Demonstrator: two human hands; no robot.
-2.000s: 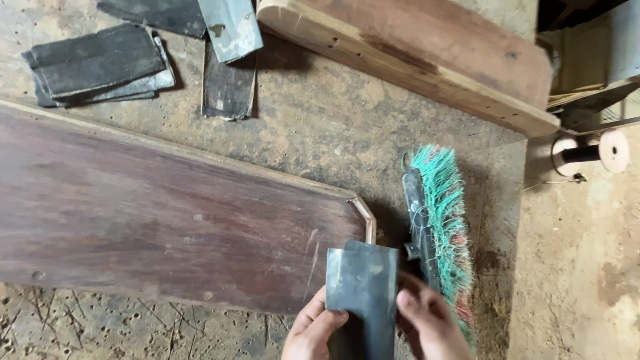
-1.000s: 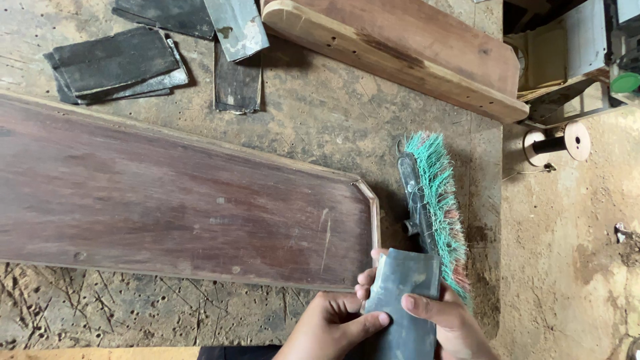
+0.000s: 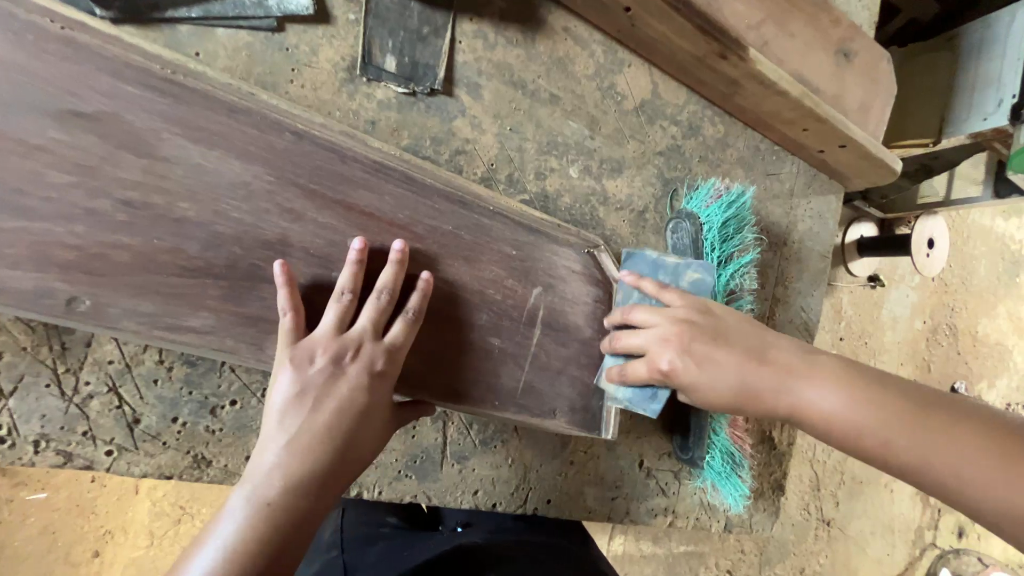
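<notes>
A dark reddish-brown wooden board (image 3: 200,200) with a raised edge strip lies across the worn workbench (image 3: 552,120). My left hand (image 3: 344,352) rests flat on the board, fingers spread, holding nothing. At the board's right end, my right hand (image 3: 680,344) holds a folded grey sheet of sandpaper (image 3: 668,272) against the edge strip. Just beyond that hand lies a brush head (image 3: 732,240) with turquoise and some red bristles, partly hidden by the hand and sheet.
Dark worn sheets (image 3: 406,44) lie at the bench's far side. A second wooden piece with a raised side (image 3: 760,88) is at the upper right. On the ground beyond the bench edge is a wooden spool (image 3: 896,244), with boxes (image 3: 952,88) above it.
Both hands held the grey sheet a second ago. My left hand has let go and moved left onto the board; the right has brought the sheet to the board's end. The view has shifted closer.
</notes>
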